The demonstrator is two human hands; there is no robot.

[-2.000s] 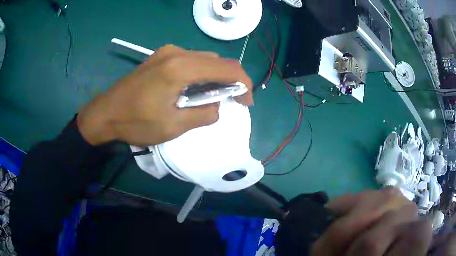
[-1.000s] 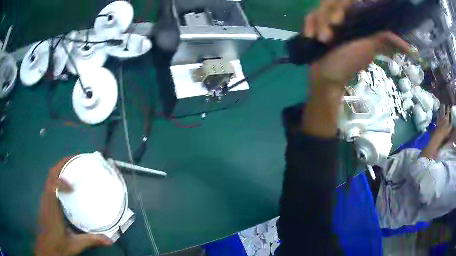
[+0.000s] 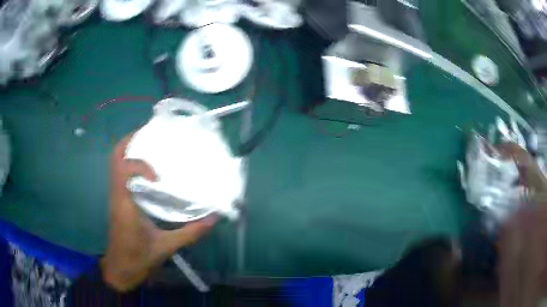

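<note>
A white rounded camera housing (image 3: 186, 156) is in my left hand (image 3: 135, 228), with the fingers around its left and lower sides. One white antenna (image 3: 227, 108) points right from its top; another (image 3: 191, 273) points down below it. My right hand (image 3: 525, 255) is heavily blurred at the lower right edge and partly cut off. A dark shape lies beside it; whether this is a tool or a sleeve is unclear, and its grip cannot be made out.
A white mounting base (image 3: 216, 58) lies behind the housing, with more white discs at the back. The screw feeder (image 3: 376, 84) stands back right. White camera units (image 3: 492, 174) are at the right, with a blurred hand near them. Blue bins (image 3: 48, 249) are below the bench edge.
The view has swung. The housing sits higher in view and is turned, its antennas now showing above and below. My right hand, raised with a black tool a second ago, is now low at the right.
</note>
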